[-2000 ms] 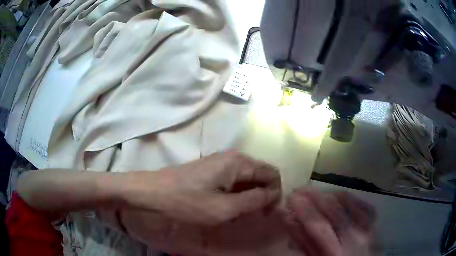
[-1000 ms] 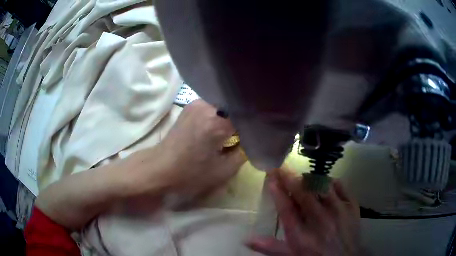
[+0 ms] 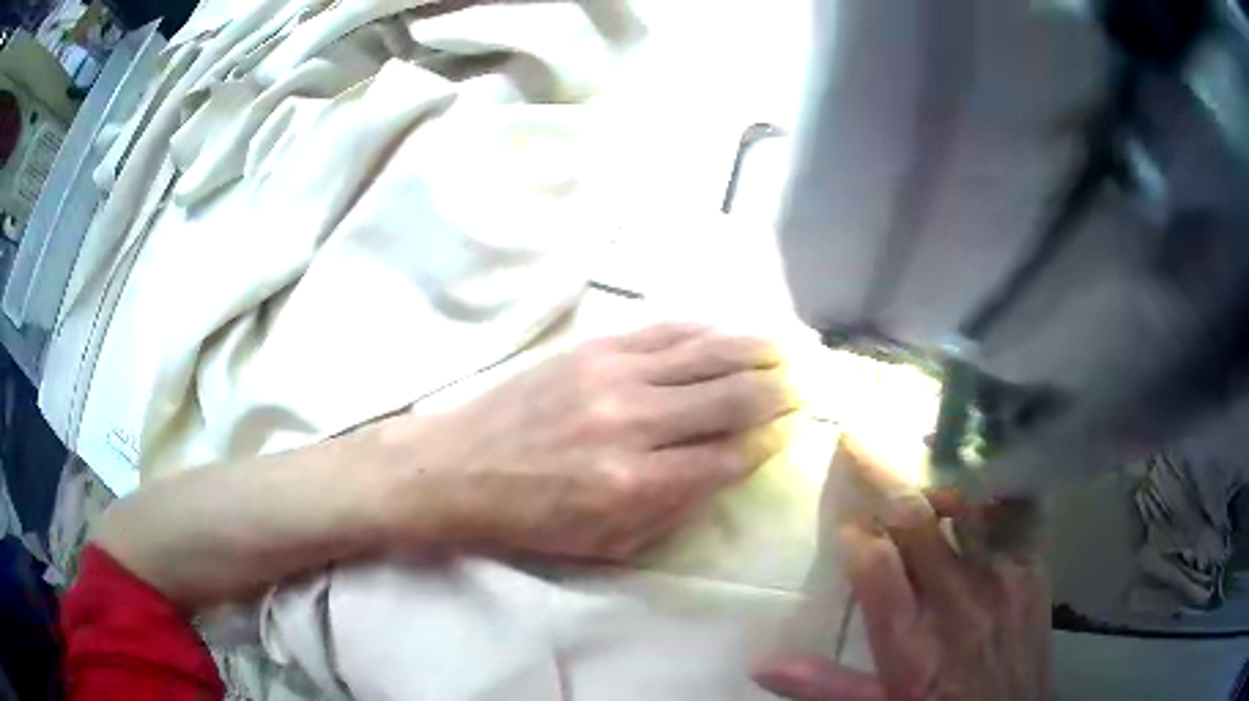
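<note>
Cream cloth (image 3: 411, 206) lies in large soft folds on the left and runs flat to the brightly lit needle area. My left hand (image 3: 630, 445) lies palm down on the cloth, its fingertips just left of the light; its thumb is hidden, so a grip cannot be told. My right hand (image 3: 945, 596) is at the cloth's right edge below the machine head, fingertips on the cloth and thumb apart. A seam line (image 3: 733, 586) crosses the cloth between the hands. The machine head (image 3: 931, 178) is blurred; glare hides the needle and foot.
A bundle of small cream pieces (image 3: 1185, 527) lies right of the needle area, partly under the machine. A dark-outlined plate (image 3: 747, 164) shows left of the head. The white table edge (image 3: 89, 397) is at left, with a pale machine part (image 3: 30, 137) beyond.
The machine head sits farther right and up in view than a second ago, baring the needle area. My left hand lies flatter, beside the light. The white label is lost in glare.
</note>
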